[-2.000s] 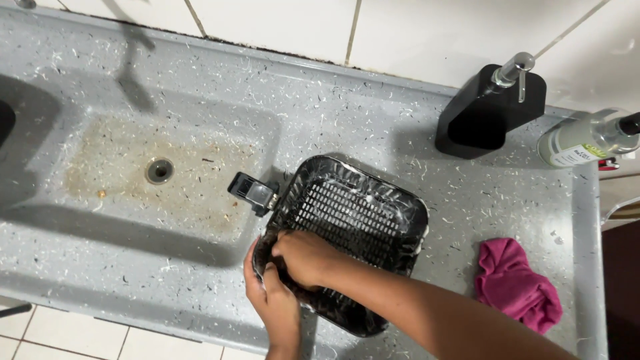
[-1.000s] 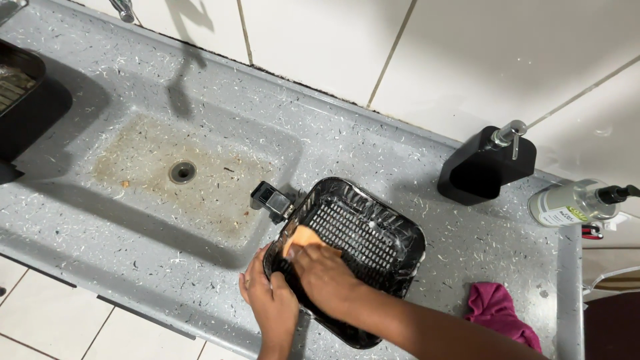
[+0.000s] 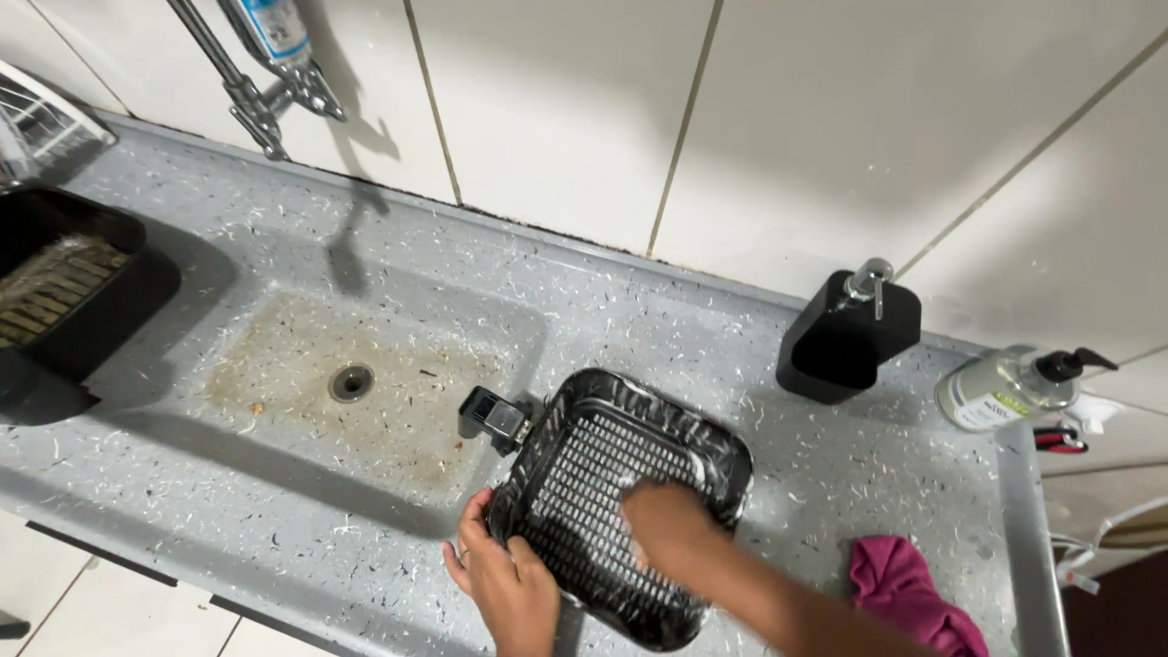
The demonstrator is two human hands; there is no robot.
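A black air fryer basket (image 3: pixel 584 493) with a perforated bottom and soapy streaks lies on the speckled grey countertop, right of the sink basin. My left hand (image 3: pixel 511 575) grips its near left rim, thumb and fingers around the edge. Inside the basket, my right hand (image 3: pixel 671 529) is curled low over the perforated bottom; it is blurred, and what lies under its fingers is hidden. The basket's short black handle bracket (image 3: pixel 495 418) points left over the sink's edge.
The sink basin (image 3: pixel 438 365) has a round drain (image 3: pixel 351 382). A black drawer-like container (image 3: pixel 137 301) stands at left, under a wall tap (image 3: pixel 260 105). At right are a black soap dispenser (image 3: pixel 835 351), a clear pump bottle (image 3: pixel 995 392) and a magenta cloth (image 3: pixel 908 593).
My right hand has moved from the basket's left side toward its middle and right. The orange sponge seen under it a second ago is now hidden. The view has shifted, showing the tap.
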